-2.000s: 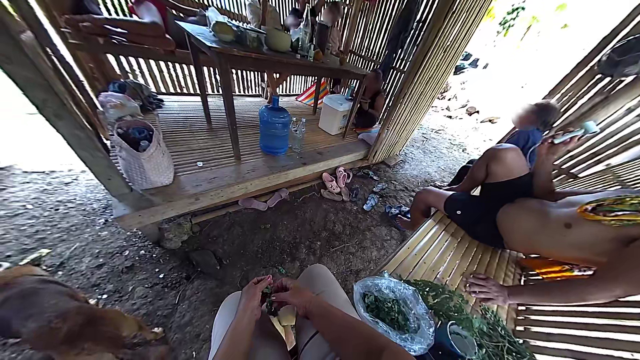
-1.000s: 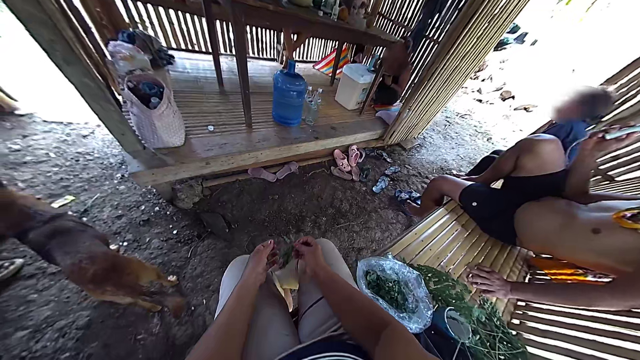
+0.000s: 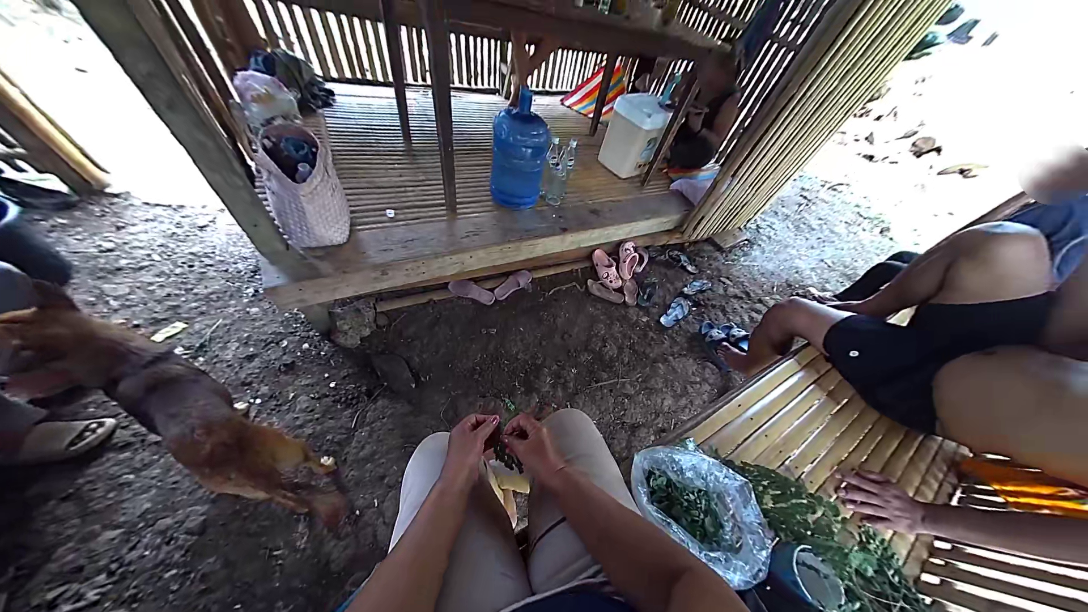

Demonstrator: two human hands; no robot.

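Note:
My left hand [image 3: 473,442] and my right hand [image 3: 529,440] are close together above my knees, fingertips pinched on a small dark green leafy sprig [image 3: 508,455] between them. Below them, between my thighs, is a pale yellowish thing [image 3: 508,483], too hidden to name. By my right thigh a clear plastic bag [image 3: 741,501] stands open, with picked green leaves [image 3: 690,508] inside. Leafy green stems [image 3: 786,501] lie on the bamboo bench behind the bag, beside a dark container [image 3: 816,578].
A person in black shorts [image 3: 892,365] reclines on the bamboo bench [image 3: 795,382], one hand near the stems. A brown dog [image 3: 187,408] is at left, beside another person's sandalled foot [image 3: 68,438]. Ahead, a raised bamboo floor holds a blue water jug [image 3: 519,153]; slippers [image 3: 493,287] lie below its edge.
My hands were slightly apart a second ago and now meet around the sprig. At the left, another person's foot has come into view beside the dog.

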